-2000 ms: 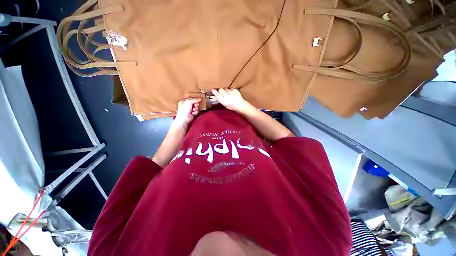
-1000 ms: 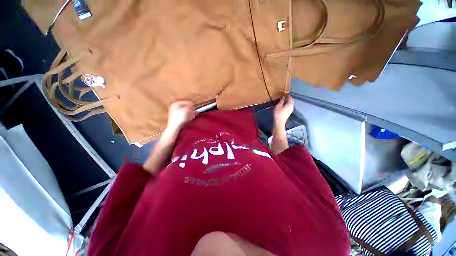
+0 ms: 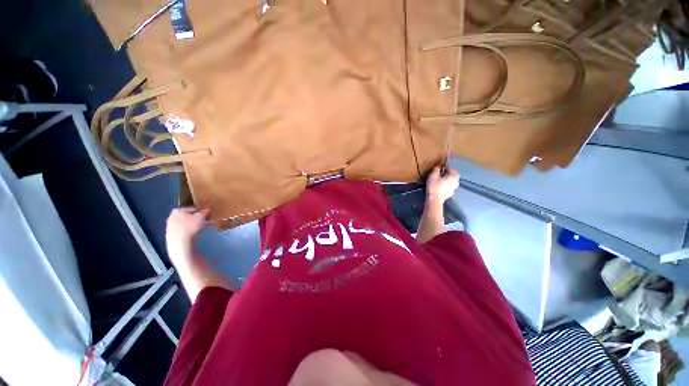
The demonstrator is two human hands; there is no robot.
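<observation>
A tan-brown tote bag (image 3: pixel 302 98) lies in front of me on other brown layers, its near edge at my shirt. A short strap piece (image 3: pixel 326 177) is at the middle of that edge. My left hand (image 3: pixel 187 224) is at the near left corner, fingertips closed on the bag edge. My right hand (image 3: pixel 443 185) is at the near right corner, closed around a small dark thing, possibly thread snips, mostly hidden. A dark cord (image 3: pixel 409 90) runs down the bag towards this hand. Brown handles (image 3: pixel 125 139) loop out at the left.
More stacked brown bags (image 3: pixel 521 143) with handles lie at the right. A dark blue label (image 3: pixel 181 20) is at the top left. A white metal frame (image 3: pixel 113 173) stands left, grey panels (image 3: pixel 514 241) right. A striped bag (image 3: pixel 578 358) and beige heaps (image 3: pixel 642 301) are at the lower right.
My left hand has moved from near the middle of the bag's edge out to its left corner. My right hand has moved from the middle to the right corner, the cord following it.
</observation>
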